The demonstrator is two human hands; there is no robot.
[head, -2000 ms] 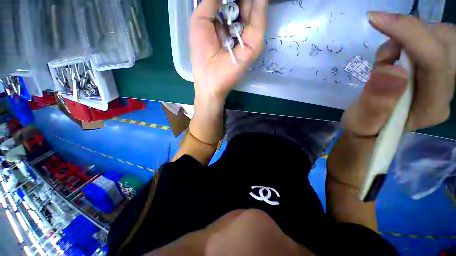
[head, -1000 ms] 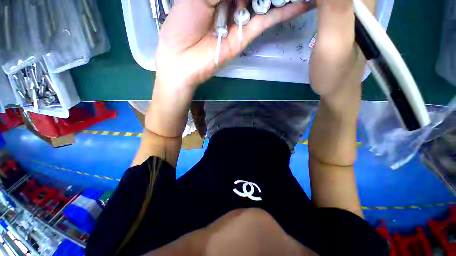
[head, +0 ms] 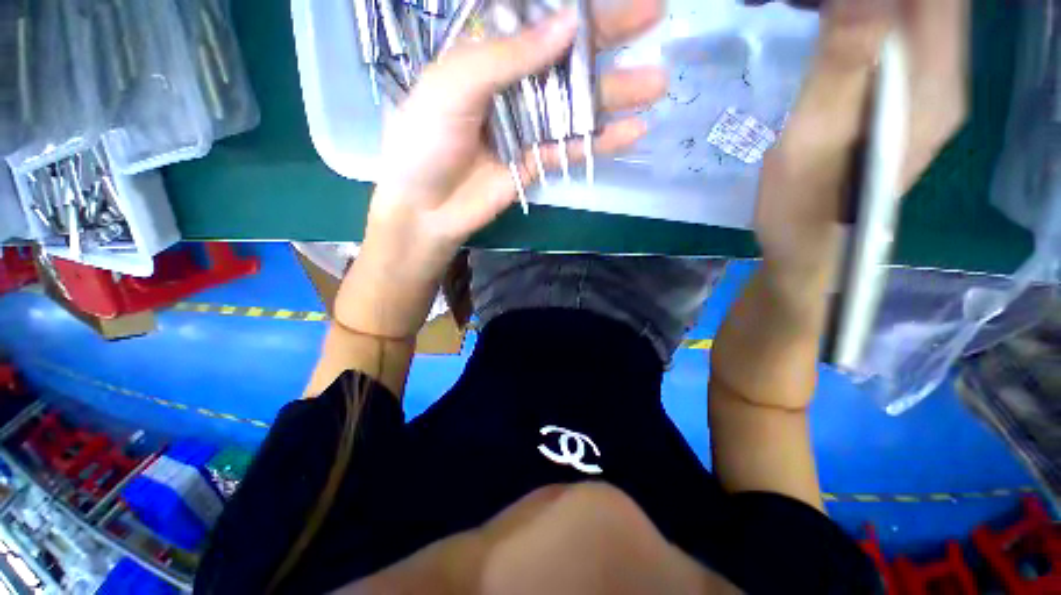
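My left hand (head: 465,140) holds several silver cylindrical metal units (head: 556,107) side by side over the white tray (head: 698,207), their thin shafts pointing toward me. The thumb lies across them and the fingers are behind. My right hand (head: 867,105), blurred and partly cut off by the top edge, is to the right of the tray's middle. It holds a long white and black marker pen (head: 875,221) that hangs down past the wrist. More metal units (head: 401,41) lie in the tray's left part, partly hidden by my left hand.
A white printed label (head: 741,136) and dark specks lie in the tray. Frosted boxes (head: 128,70) and an open bin of metal units (head: 146,221) stand at the left. A crumpled clear bag (head: 931,337) hangs at the right bench edge, near a checked cloth (head: 1024,384).
The units in my left hand now lie lengthwise in a row instead of end-on. My right hand has moved right, away from them, and the pen hangs more upright. Units in the tray's left show more.
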